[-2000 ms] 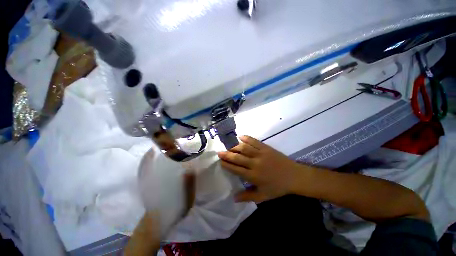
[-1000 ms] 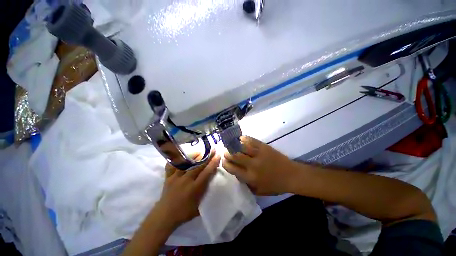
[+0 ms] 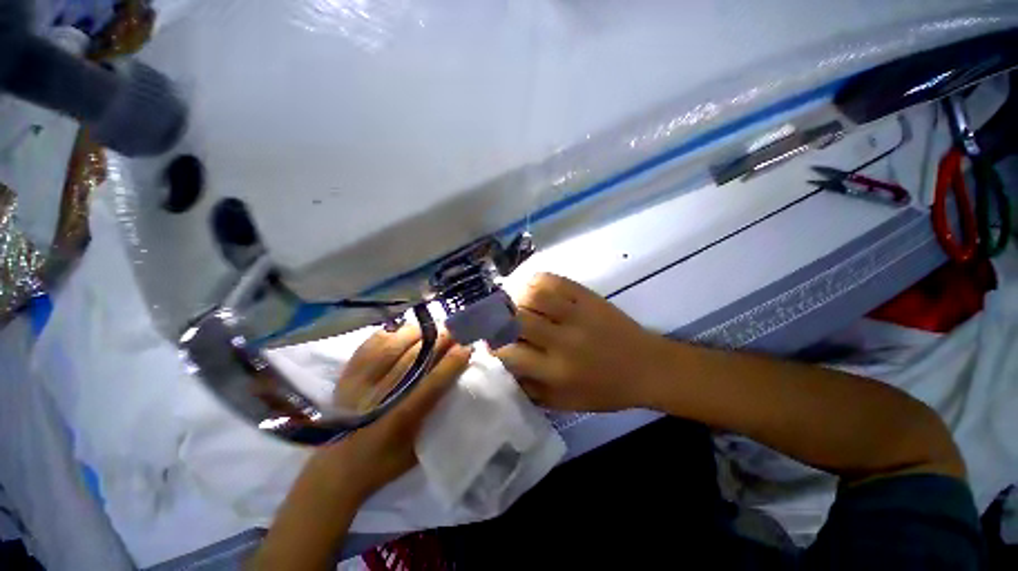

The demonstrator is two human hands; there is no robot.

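Observation:
A white garment piece (image 3: 486, 435) lies under the needle area of the white sewing machine (image 3: 368, 145) and hangs over the table's front edge. My left hand (image 3: 385, 390) lies on the cloth left of the needle, partly behind the shiny metal guard (image 3: 251, 385). My right hand (image 3: 575, 346) is just right of the grey block (image 3: 482, 318) below the machine head, fingertips on the cloth. Both hands' fingertips press or pinch the cloth close to the presser foot. The needle and the exact finger grip are hidden.
Dark and reddish thread snips (image 3: 860, 185) lie right on the machine bed. Scissors with a red-orange loop (image 3: 954, 206) are at the right edge. A grey ruled edge (image 3: 781, 301) runs along the front. More white cloth (image 3: 134, 446) spreads left. Shiny wrapping (image 3: 22, 251) is at far left.
My left hand has come in from the lower left to the cloth beside the needle. My right hand stays near the needle. The view has moved closer, and the machine head looks larger.

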